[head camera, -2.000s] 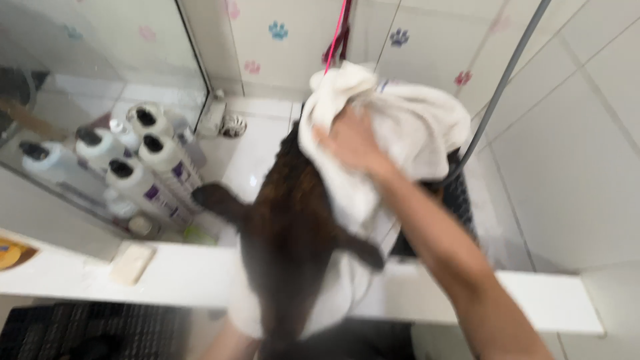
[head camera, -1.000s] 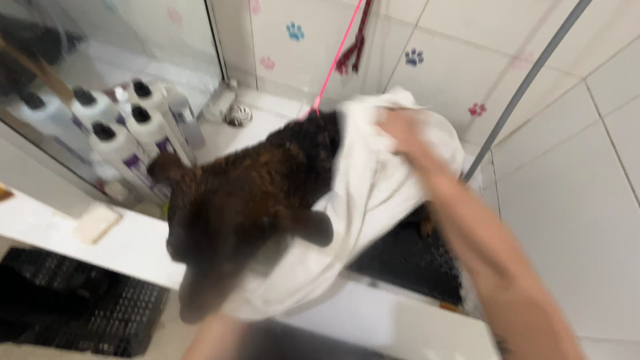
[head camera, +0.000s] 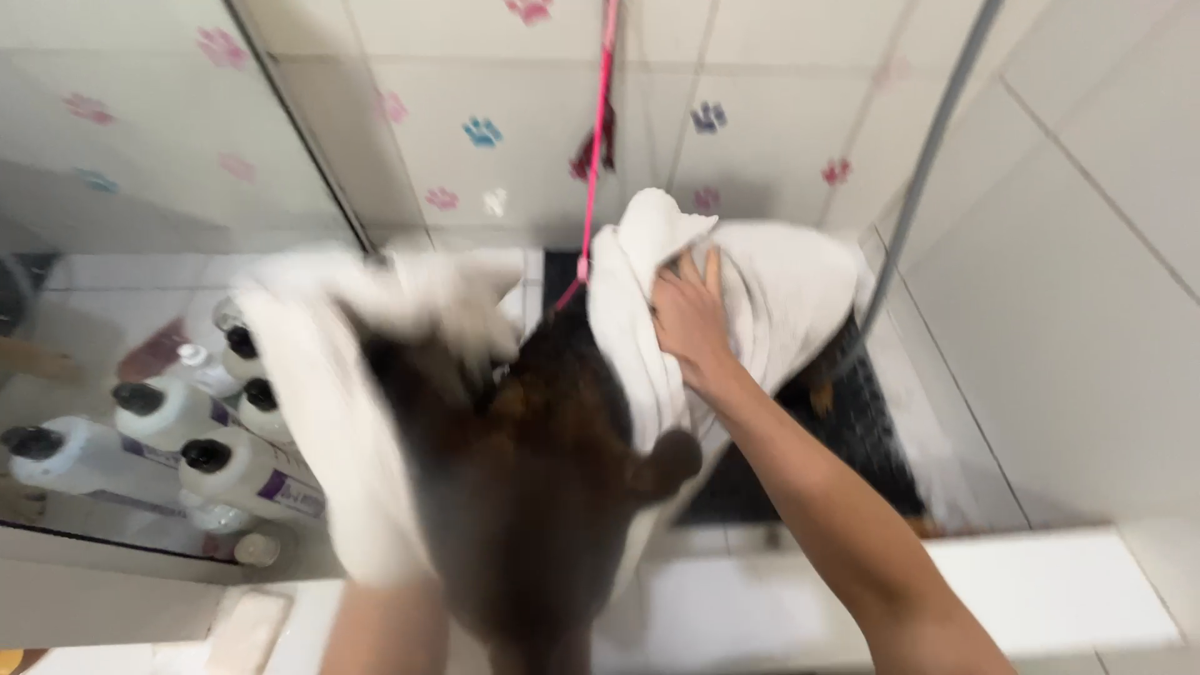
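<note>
A wet, dark brown dog (head camera: 534, 459) stands in a tiled tub, its head toward me and blurred. A white towel (head camera: 787, 272) lies over its back and hangs down both sides of it. My right hand (head camera: 694, 314) presses into the towel on the dog's back, fingers bent around its folds. At the left, my left forearm reaches up under a raised, blurred part of the towel, which covers the left hand. A pink leash (head camera: 596, 169) runs from the dog's neck up the wall.
Several pump and cap bottles (head camera: 253, 473) stand at the left beside a glass panel. A grey hose (head camera: 923, 178) hangs at the right. Black perforated matting (head camera: 844, 431) lies under the dog. The white tub ledge (head camera: 1041, 581) crosses the front, with a pale block (head camera: 248, 628) at its left.
A part of the towel has been lifted at the dog's left in view, with my left arm under it. The dog's head, turned left a second ago, now points toward me.
</note>
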